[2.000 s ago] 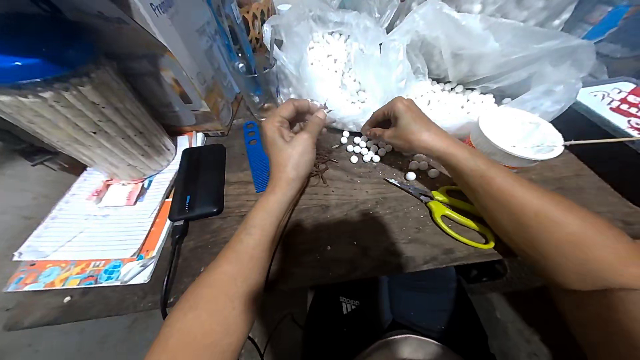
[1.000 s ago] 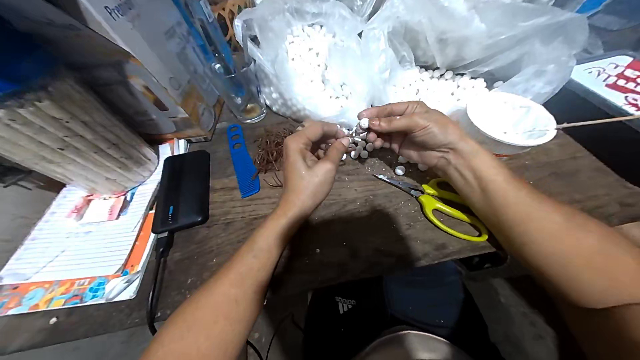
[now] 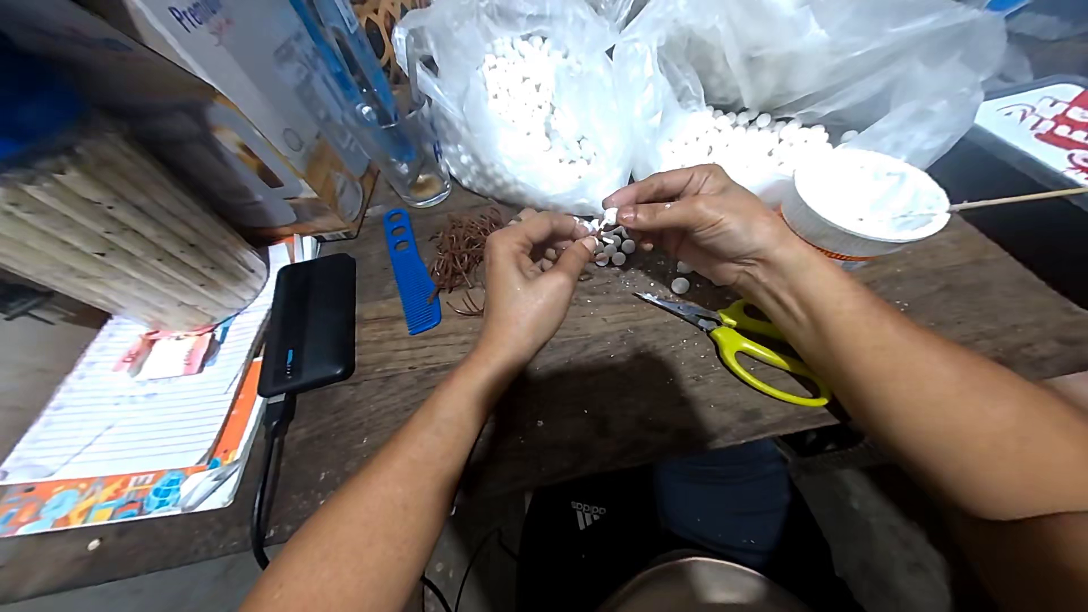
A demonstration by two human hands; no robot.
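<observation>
My left hand pinches a small piece with white bits and a brown strand between thumb and fingertips. Close against it, my right hand holds a small white foam ball at the fingertips. Beneath and beside the fingers lie loose white balls on the wooden table. A pile of thin brown strands rests left of my left hand, beside a blue comb. Scissors with yellow-green handles lie below my right hand, their blades slightly apart. Fingers partly hide the held piece.
Clear plastic bags of white balls stand behind my hands. A white tub with a stick is at right. To the left are a drinking glass, a black power bank with cable, lined paper and a bundle of sticks.
My hands were apart two seconds ago, with the right among the loose balls; they have come together at the fingertips. A white ball is now in my right fingers.
</observation>
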